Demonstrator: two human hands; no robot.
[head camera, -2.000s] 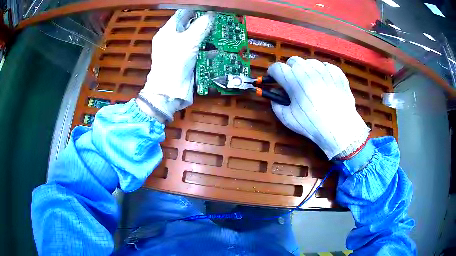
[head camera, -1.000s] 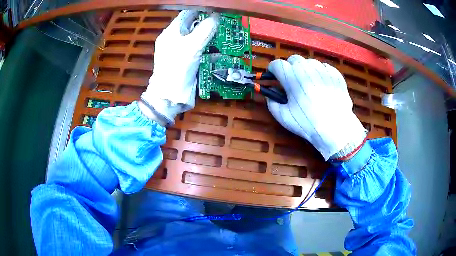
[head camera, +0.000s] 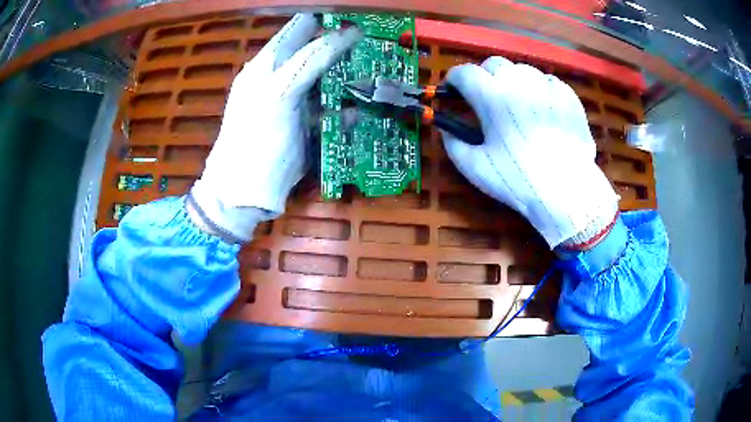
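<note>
A green circuit board panel (head camera: pixel 375 140) with notched edges is held lengthwise over the brown-orange slotted surface (head camera: pixel 354 227). My gloved left hand (head camera: pixel 268 124) grips the panel along its left side, with fingertips on its upper part. My gloved right hand (head camera: pixel 527 140) holds side cutters (head camera: pixel 395 92) with black and orange handles. The handles are spread, and the steel jaws lie over the panel's middle, pointing left. Jaw contact with any lead is too small to tell.
A red mat (head camera: pixel 535 51) lies beyond the slotted surface at the upper right. A shield's brown-orange edge (head camera: pixel 568 29) crosses above my hands. Small green pieces (head camera: pixel 136 181) lie under left slots. A blue cord (head camera: pixel 527 303) runs from my right cuff.
The panel has moved down towards me, showing more of its length. My left hand has shifted left and down. The cutters have moved up to the panel's middle, and my right hand has moved up slightly.
</note>
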